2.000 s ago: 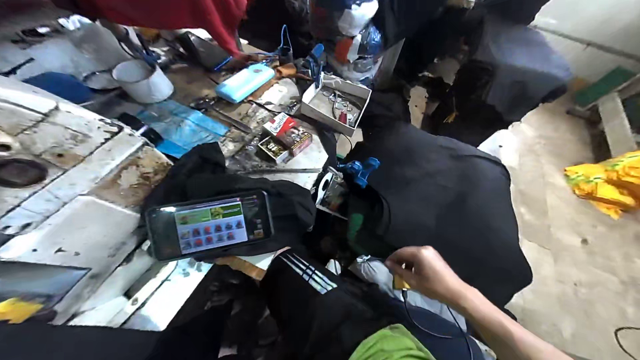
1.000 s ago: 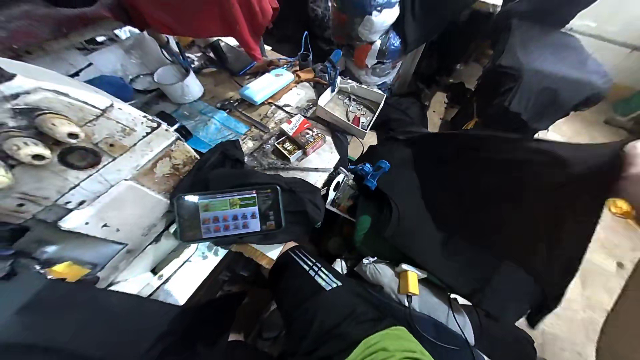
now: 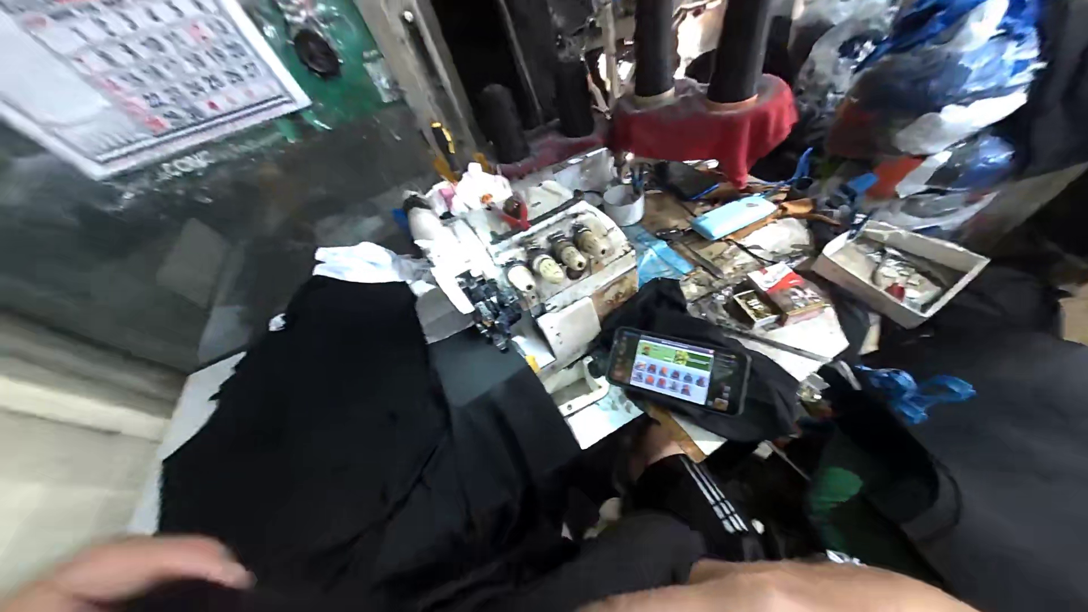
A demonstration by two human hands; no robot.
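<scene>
At the bottom left corner, my left hand (image 3: pixel 140 571) shows blurred, with its fingers beside black cloth (image 3: pixel 340 408) that spreads over the sewing table; whether it grips the cloth cannot be told. Along the bottom edge right of centre lies my right hand (image 3: pixel 773 588), cut off by the frame, its fingers hidden. Behind the cloth stands a white overlock sewing machine (image 3: pixel 565 327) with several tension dials. A phone (image 3: pixel 678 370) with its screen lit rests on dark cloth at the machine's right.
A white box (image 3: pixel 909 319) of small parts, a red-and-white carton (image 3: pixel 786 289), a light-blue case (image 3: pixel 733 217) and a metal mug (image 3: pixel 625 204) sit behind the phone. Blue ribbon (image 3: pixel 914 393) and dark cloth lie at the right. A calendar (image 3: pixel 144 76) hangs at upper left.
The view has swung strongly left, bringing in the calendar and the black cloth by the machine. The dark cloth raised at the right one second ago no longer appears lifted.
</scene>
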